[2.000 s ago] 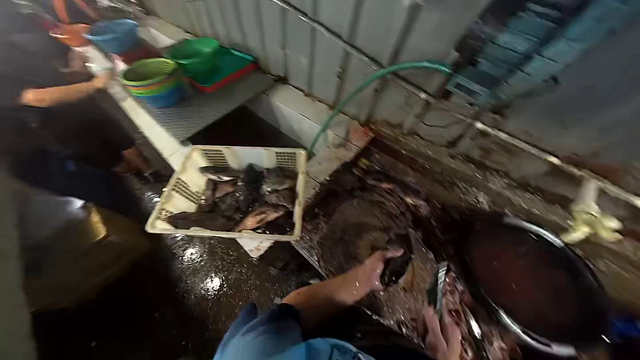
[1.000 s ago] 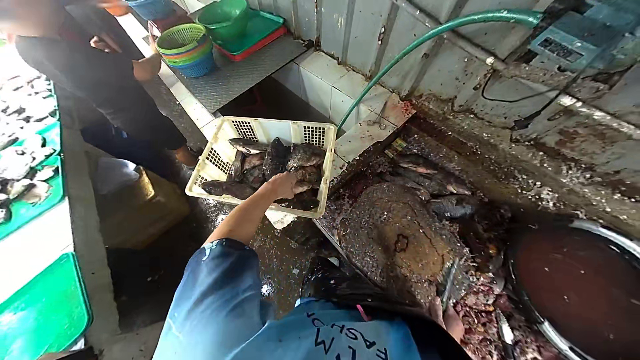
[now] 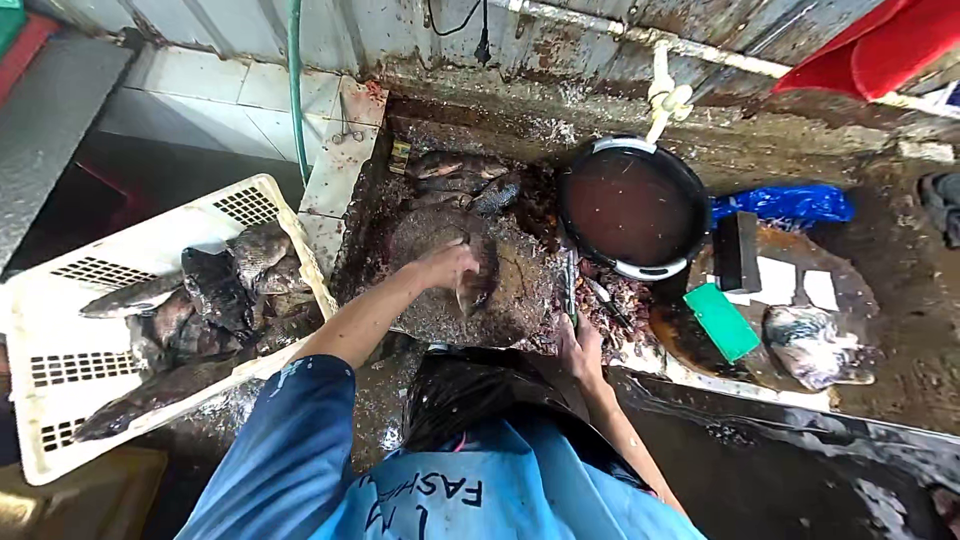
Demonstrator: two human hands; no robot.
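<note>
My left hand (image 3: 448, 267) is on a dark fish (image 3: 474, 281) lying on the round chopping block (image 3: 521, 289); motion blur softens its fingers. To the right of the block, my right hand (image 3: 579, 343) holds a metal tool (image 3: 571, 281), probably a knife, by its greenish handle. Several whole fish (image 3: 457, 180) lie behind the block. The cream plastic crate (image 3: 150, 225) at the left holds several more dark fish (image 3: 217, 292). Fish scraps (image 3: 630, 296) lie beside the tool.
A black tub of reddish liquid (image 3: 628, 206) stands behind the scraps. Farther right, a second round block (image 3: 840, 262) bears a green block (image 3: 721, 322), a dark block and white pieces. A green hose (image 3: 295, 90) hangs at the wall by a white tap (image 3: 666, 101).
My left hand has moved from the fish in the crate to the chopping block, where a fish now lies under it. The view has swung right.
</note>
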